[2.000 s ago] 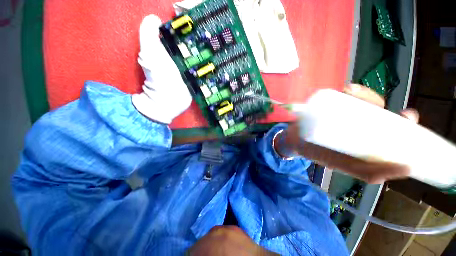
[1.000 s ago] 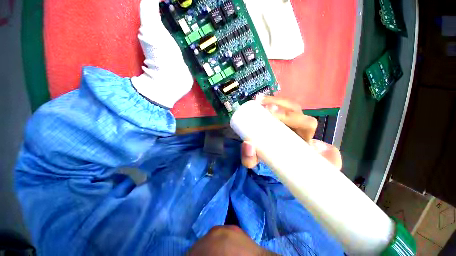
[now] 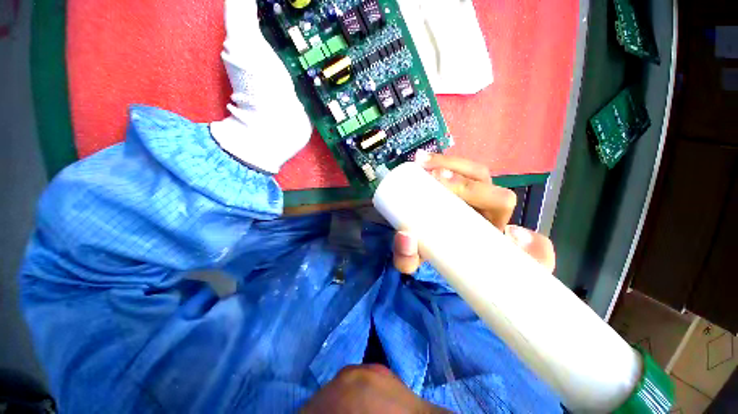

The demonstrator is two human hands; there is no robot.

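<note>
A green circuit board with yellow-and-black blocks, green terminals and dark blocks is tilted over the red mat; its top end is cut off by the frame edge. My left hand, in a white knit glove, holds it along its left edge; the fingertips are out of view or hidden. My bare right hand holds a thick milky-white glue cartridge with a green end cap. The cartridge's front is at the board's lower end; its thin tip is mostly hidden.
The red mat has dark-green edging. A crumpled white cloth lies on it behind the board. To the right, two green boards sit on the dark-green belt with a metal edge. Cardboard shows at lower right.
The cartridge has swung from the right to the board's lower end, and the board has shifted up in view. Over the last second both hands have stayed nearly still.
</note>
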